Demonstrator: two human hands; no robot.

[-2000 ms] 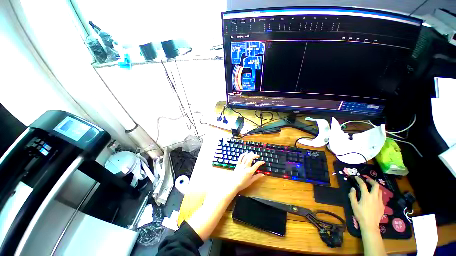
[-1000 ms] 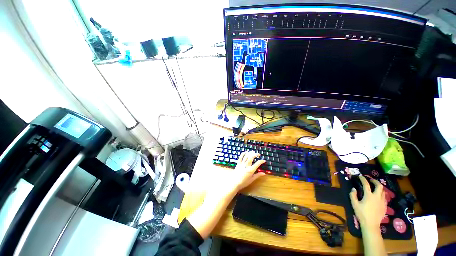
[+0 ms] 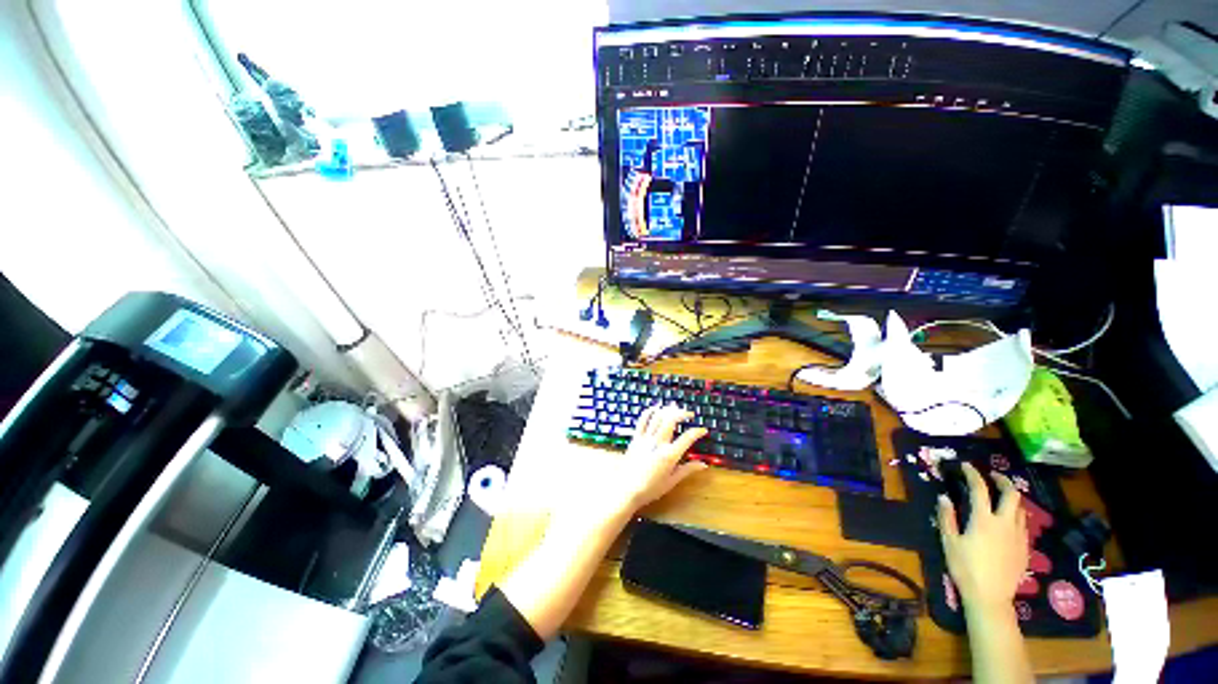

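Note:
My left hand [image 3: 657, 454] rests palm down on the left part of the backlit keyboard [image 3: 801, 441], fingers apart on the keys, holding nothing. My right hand [image 3: 986, 541] lies over the dark mouse [image 3: 954, 489], which is mostly hidden under the fingers, on the black mouse pad [image 3: 943, 604] with pink-red motifs. The monitor [image 3: 908, 181] shows a black field with a thin near-vertical line. Small blue pattern pieces [image 3: 679, 127] and a curved red and white strip stand at screen left.
A black phone [image 3: 692, 575] and shears [image 3: 855, 595] lie below the keyboard. White moulded items [image 3: 942, 388] and a green packet [image 3: 1046, 421] lie under the monitor. A dark square pad [image 3: 878, 520] lies between keyboard and mouse pad. A large machine [image 3: 174, 401] stands at left.
My right hand has shifted slightly on the mouse. Some blue pieces at screen left look different. My left hand stays on the keyboard. The view has tilted slightly.

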